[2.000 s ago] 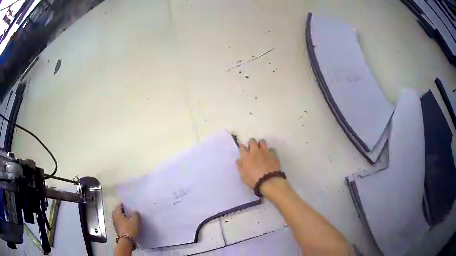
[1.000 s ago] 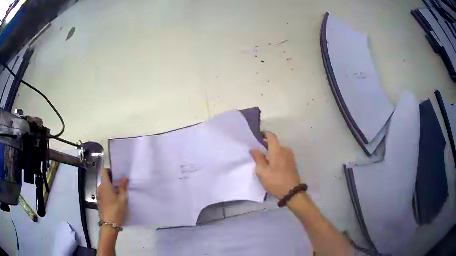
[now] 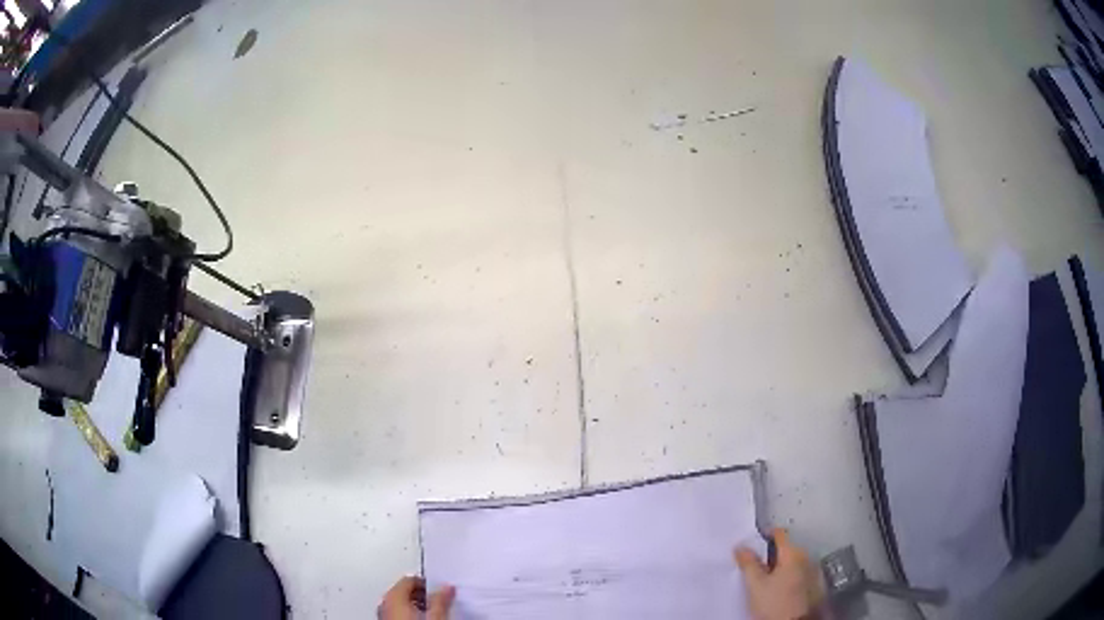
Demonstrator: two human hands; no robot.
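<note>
A paper-topped garment panel stack point(image 3: 593, 545) with thin dark edges lies at the bottom centre, its lower part cut off by the picture's edge. My left hand point(image 3: 418, 600) grips its left edge, fingers partly out of the picture. My right hand point(image 3: 781, 579) grips its right edge, thumb on top of the paper. The straight knife cutting machine point(image 3: 85, 303) stands at the left, apart from both hands, with its shiny base plate point(image 3: 281, 382) on the table.
Curved cut bundle point(image 3: 896, 206) and other panels point(image 3: 938, 484) lie at the right. A metal clamp point(image 3: 841, 569) is beside my right hand. At the left are brassy bars point(image 3: 93, 436), a paper-topped lay point(image 3: 212, 424) and a folded paper flap point(image 3: 179, 539). A black cable point(image 3: 182, 158) arches behind the machine.
Both hands have moved the panel stack down towards the picture's bottom edge and somewhat right. The view has shifted, showing more of the machine. The clamp now shows near my right hand.
</note>
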